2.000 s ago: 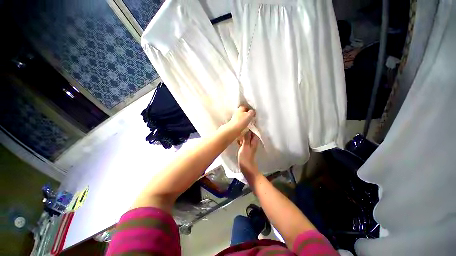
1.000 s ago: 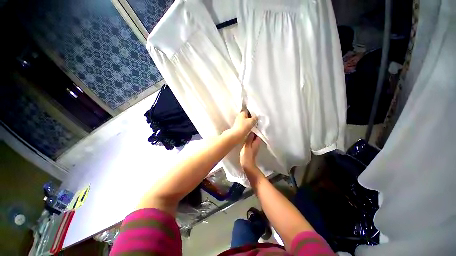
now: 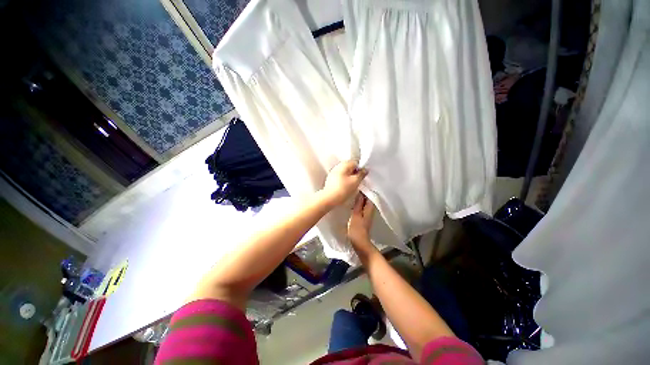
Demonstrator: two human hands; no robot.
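A white long-sleeved blouse (image 3: 403, 100) hangs in front of me, open at the top, with gathers below the shoulders. A black hanger bar (image 3: 328, 29) shows across its open neck. My left hand (image 3: 344, 182) pinches the front placket around the middle of the blouse. My right hand (image 3: 361, 216) is just below it, fingers at the inner edge of the placket and partly covered by the cloth. The button between the fingers is too small to see.
A white table (image 3: 164, 242) stands at the left with folded dark garments (image 3: 246, 167) on it. Other white garments (image 3: 606, 214) hang at the right edge. A grey upright post (image 3: 544, 100) stands behind. Glossy black plastic (image 3: 509, 299) lies low at the right.
Both hands stay at the placket with only small shifts. The blouse sits slightly further right in view, and its lower front edge hangs a little more open.
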